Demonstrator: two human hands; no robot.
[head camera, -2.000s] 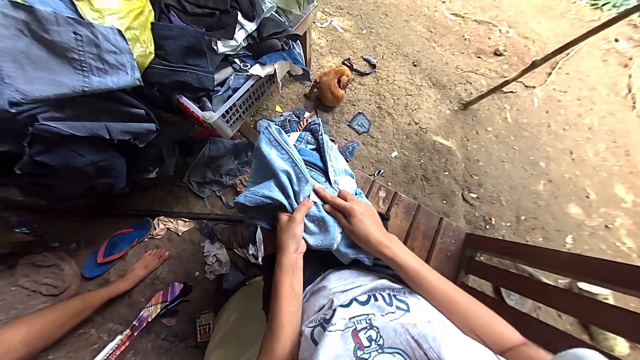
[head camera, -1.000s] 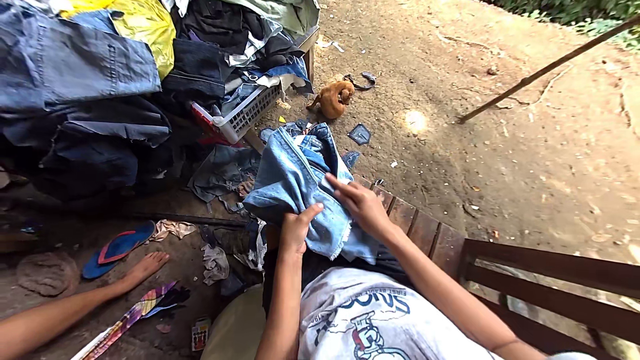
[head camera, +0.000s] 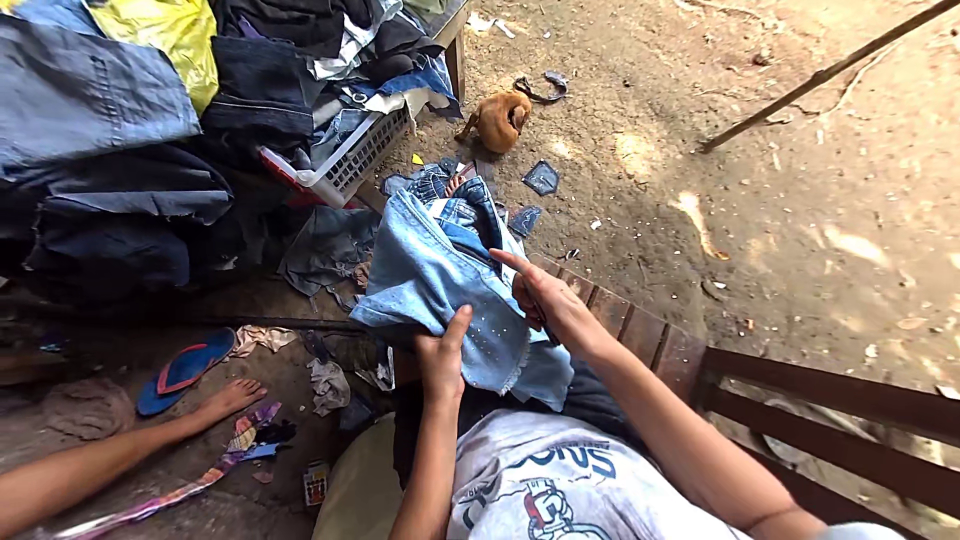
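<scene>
A light-blue denim garment (head camera: 420, 262) with a frayed edge and a darker waistband lies over my lap. My left hand (head camera: 442, 360) grips its lower edge, thumb on top and fingers beneath the cloth. At the garment's right side is my right hand (head camera: 551, 304), index finger stretched out over the denim and the other fingers curled round a thin dark tool, whose kind I cannot tell. Cut denim pockets (head camera: 541, 178) lie on the ground beyond the garment.
A plastic basket (head camera: 352, 161) heaped with denim stands at the upper left, beside dark jeans (head camera: 112, 202) and a yellow plastic bag (head camera: 165, 45). A brown dog (head camera: 499, 124) curls on the dirt. Wooden bench slats (head camera: 637, 334) run at right. Another person's foot (head camera: 232, 397) rests near a blue flip-flop (head camera: 184, 371).
My hands were close together on the denim two seconds ago; they are now apart. The right hand has moved off to the right, its index finger extended, while the left still grips the cloth.
</scene>
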